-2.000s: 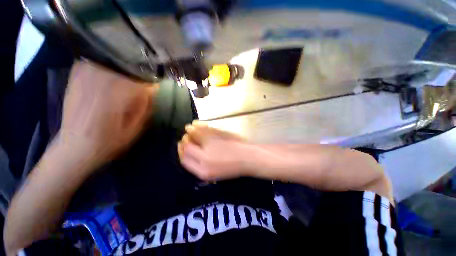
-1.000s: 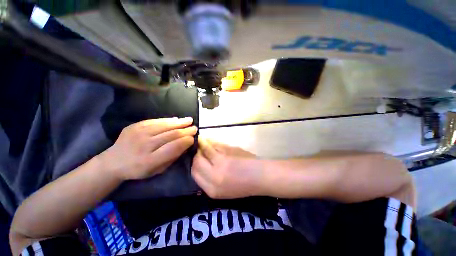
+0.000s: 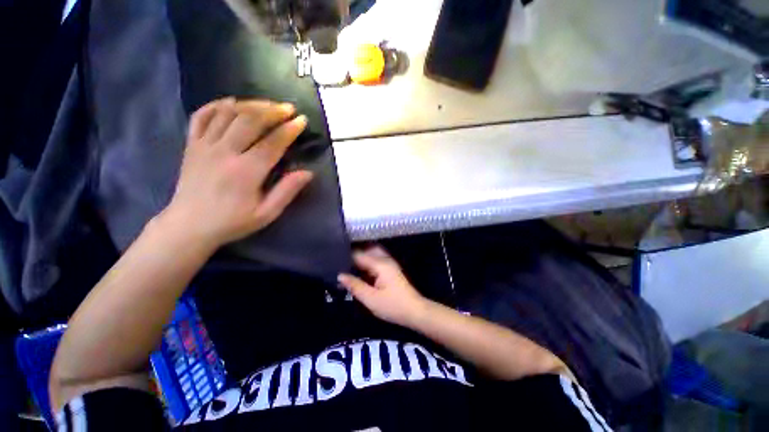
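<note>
A dark grey fabric panel (image 3: pixel 135 126) lies on the table under the needle area and hangs over the front edge to a pointed corner. My left hand (image 3: pixel 240 169) rests on top of it, fingers spread, palm down. My right hand (image 3: pixel 379 283) is below the table edge at the panel's lower corner, thumb and fingertips on the fabric edge. The presser foot (image 3: pixel 303 61) is at the top, beside a bright lamp and a yellow-orange round item (image 3: pixel 367 64). The fabric's right edge runs straight down from the foot.
A black phone (image 3: pixel 469 42) lies on the machine bed. Thread snips (image 3: pixel 645 105) lie at the right near a tape-wrapped lump (image 3: pixel 732 156). The ridged table edge (image 3: pixel 506 207) runs across. A blue plastic basket (image 3: pixel 187 363) is at lower left. Dark fabric (image 3: pixel 556 304) is below the table.
My left hand has moved up and left, its fingers now apart. My right hand has moved down past the table edge to the fabric corner. The view has shifted, showing more of the table front.
</note>
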